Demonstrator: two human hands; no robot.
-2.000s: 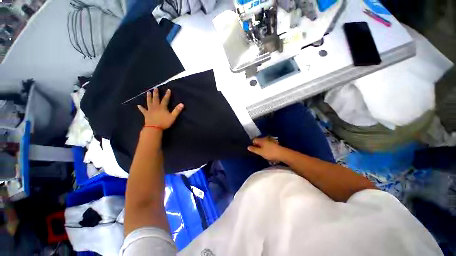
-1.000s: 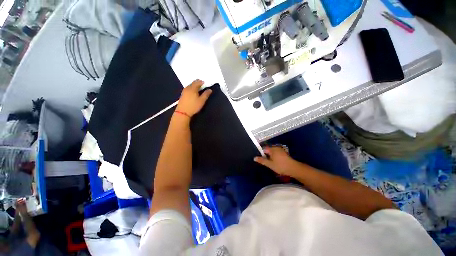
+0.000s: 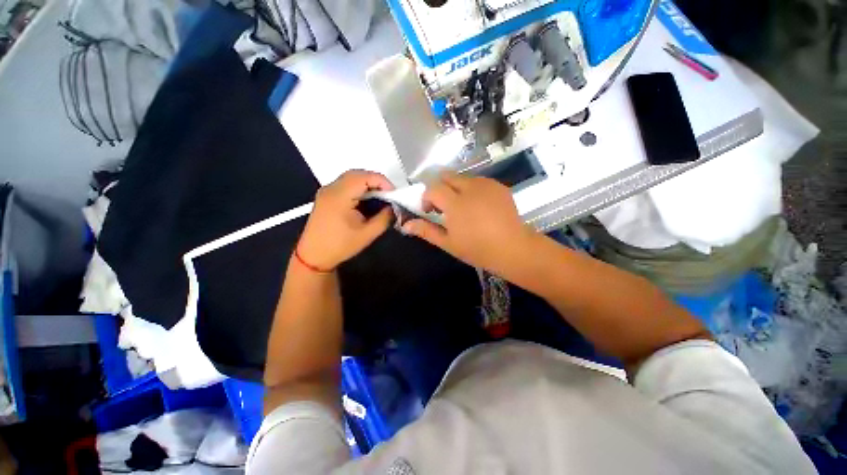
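A black fabric panel lies over a white fabric panel, which shows as a thin rim along its left and upper edges. My left hand pinches the panels' upper corner near the machine. My right hand pinches the same corner from the right, where a bit of white cloth is turned up between the hands. The panels hang over my lap. The overlock machine's needle area is just beyond my hands. My right hand partly hides the grey display.
A stack of black panels lies at the left of the table. A smartphone and small pink and blue snips lie at the right. Grey striped bundles are behind. Blue crates and an olive-rimmed sack are below.
My right hand has moved up from the panel's lower right edge to the corner by the machine. My left hand now pinches that corner. The white rim at left shows more than at first.
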